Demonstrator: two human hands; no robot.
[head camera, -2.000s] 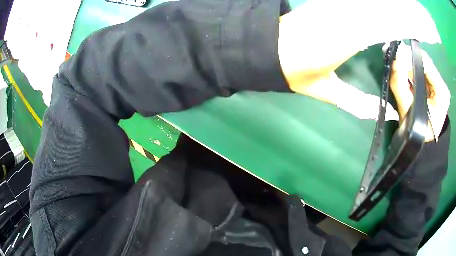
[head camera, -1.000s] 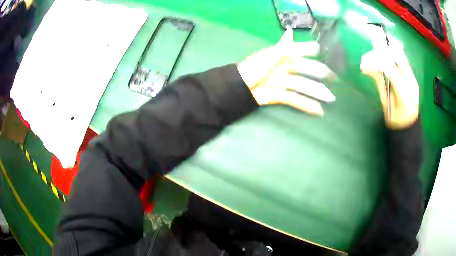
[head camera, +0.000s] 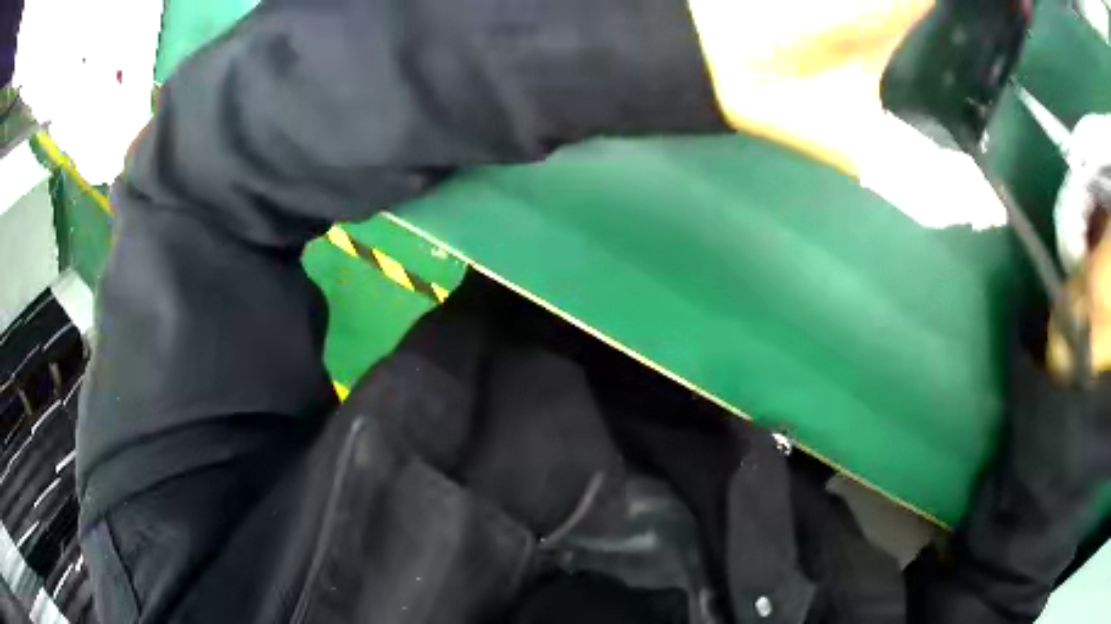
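My left hand (head camera: 841, 92), washed out by glare and cut off by the top edge, holds a black housing frame (head camera: 975, 61) at upper right. The frame is blurred and partly out of the picture. My right hand (head camera: 1088, 262) is at the far right, cut off by the edge, with white-covered fingers closed on a thin tool (head camera: 1038, 120) that points toward the black frame. A thin dark strip also runs down to this hand; I cannot tell whether it is a frame rail or part of the tool.
The green mat (head camera: 755, 268) lies below the hands, with its pale front edge running diagonally. A white sheet (head camera: 91, 73) is at upper left. Black parts with white lines (head camera: 43, 427) stand at lower left. Black-and-yellow tape (head camera: 387, 265) marks the green floor.
The view has swung downward, so the frames on the mat and the red-edged tray have left it. My left hand, spread open one second ago, now holds a black frame near my right hand.
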